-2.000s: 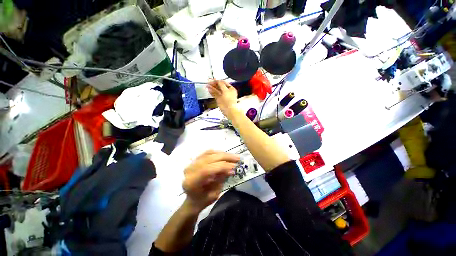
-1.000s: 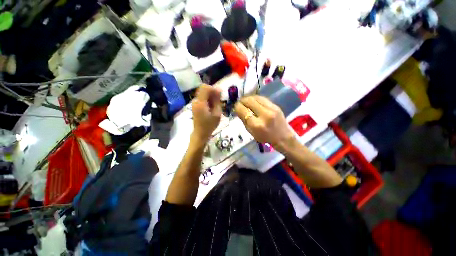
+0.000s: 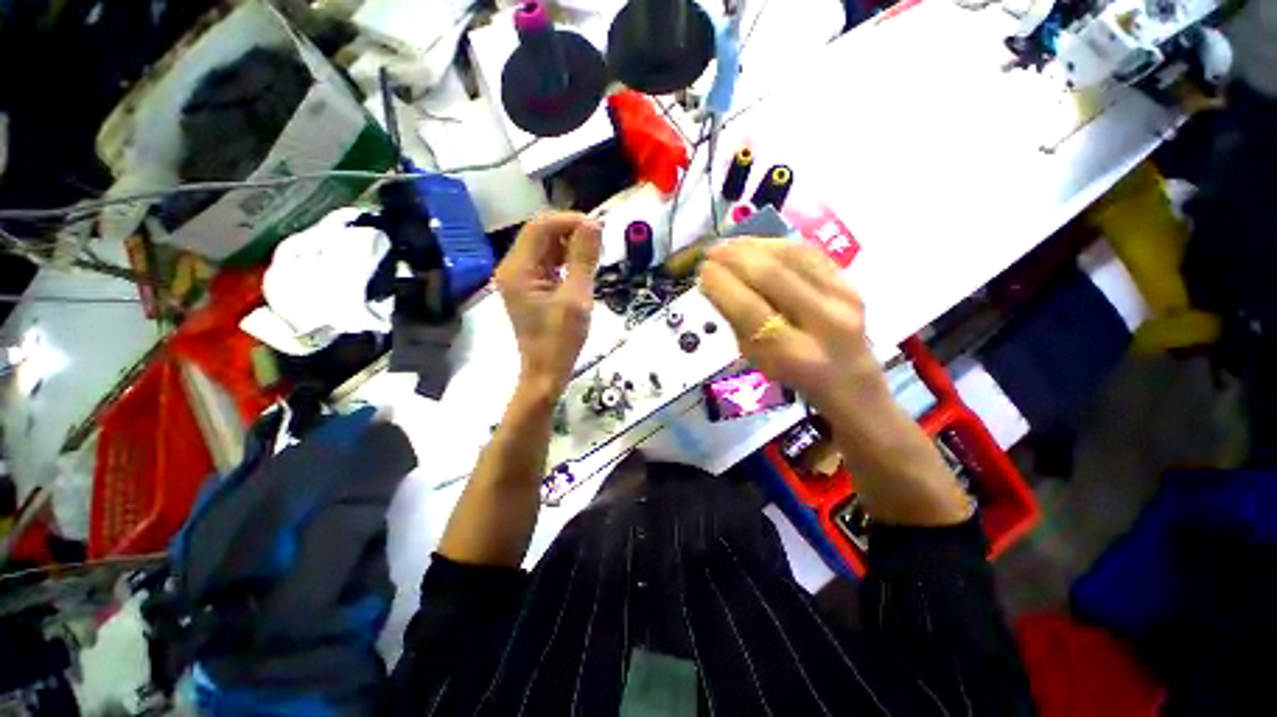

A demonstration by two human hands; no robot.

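My left hand (image 3: 549, 287) is raised over the sewing machine (image 3: 665, 367), with thumb and fingertips close together. My right hand (image 3: 791, 311) is raised to its right, fingers bent and bunched. Any thread between or in my fingertips is too thin to see. Metal knobs (image 3: 609, 397) show on the machine head below my hands. A dark thread cone (image 3: 553, 84) with a magenta tip stands behind, beside another dark cone (image 3: 658, 42). A small dark spool (image 3: 639, 245) stands between my hands. Two more small spools (image 3: 738, 172) (image 3: 773, 186) stand behind my right hand.
A phone with a lit pink screen (image 3: 747, 395) lies at the table's front edge. Red tool drawer (image 3: 1015, 490) below right. Dark and blue cloth (image 3: 301, 539) is piled left. Blue basket (image 3: 455, 231) and red basket (image 3: 133, 462) are also left. Another machine (image 3: 1120, 49) stands far right.
My right arm has drawn back from near the cones to over the machine's right part. My left hand has risen from the machine's front. The view has shifted, and the phone now shows.
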